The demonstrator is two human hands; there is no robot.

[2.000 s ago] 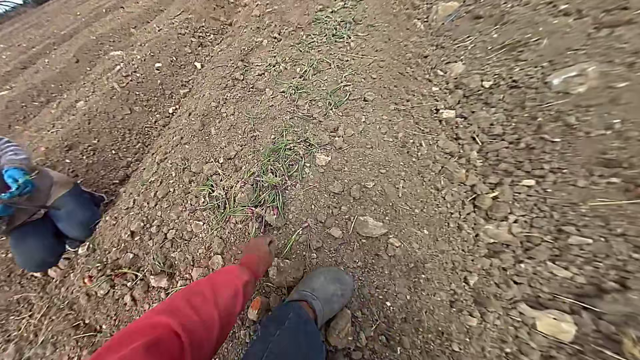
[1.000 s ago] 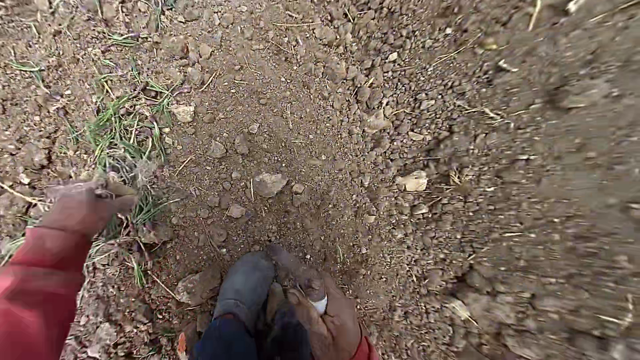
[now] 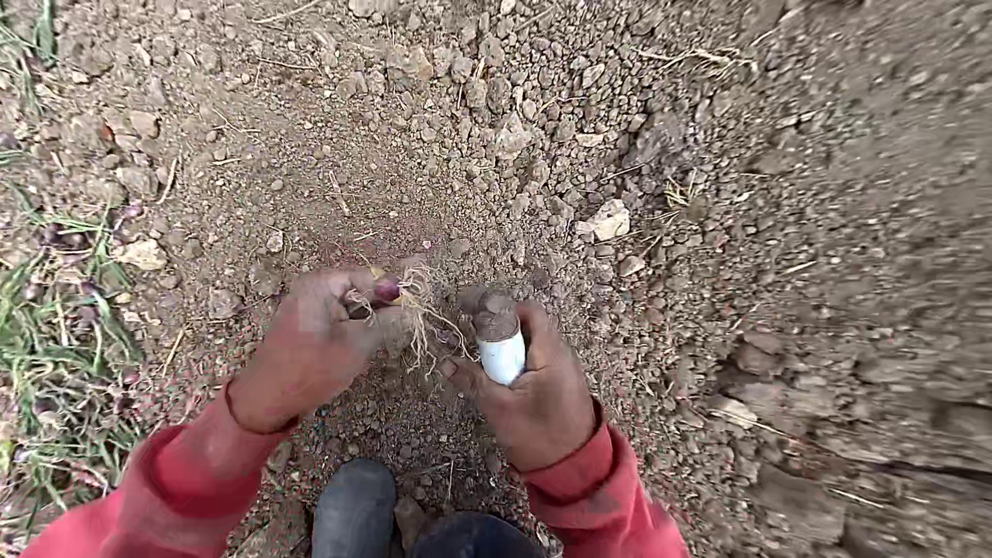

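Observation:
My left hand [image 3: 318, 333], in a red sleeve, is closed around small onions with purple bulbs [image 3: 387, 288] and long pale roots [image 3: 422, 314] that hang out toward the right. Facing it, my right hand [image 3: 535, 387] grips a white cylindrical object [image 3: 502, 356] whose upper end is covered in brown soil; what it is exactly I cannot tell. A narrow gap parts the two hands, and the root tips reach close to my right thumb. The bulbs' leaves are hidden by my left hand.
Pulled onions with green leaves [image 3: 62, 349] lie along the left side. A grey shoe [image 3: 355, 508] stands on the soil below my hands, beside a dark trouser knee [image 3: 477, 536]. A pale stone [image 3: 608, 220] and cloddy soil are at the right.
My left hand has moved from the onion plants at the left to in front of me, now with onions in it. My right hand, with the white object, has come up from beside the shoe.

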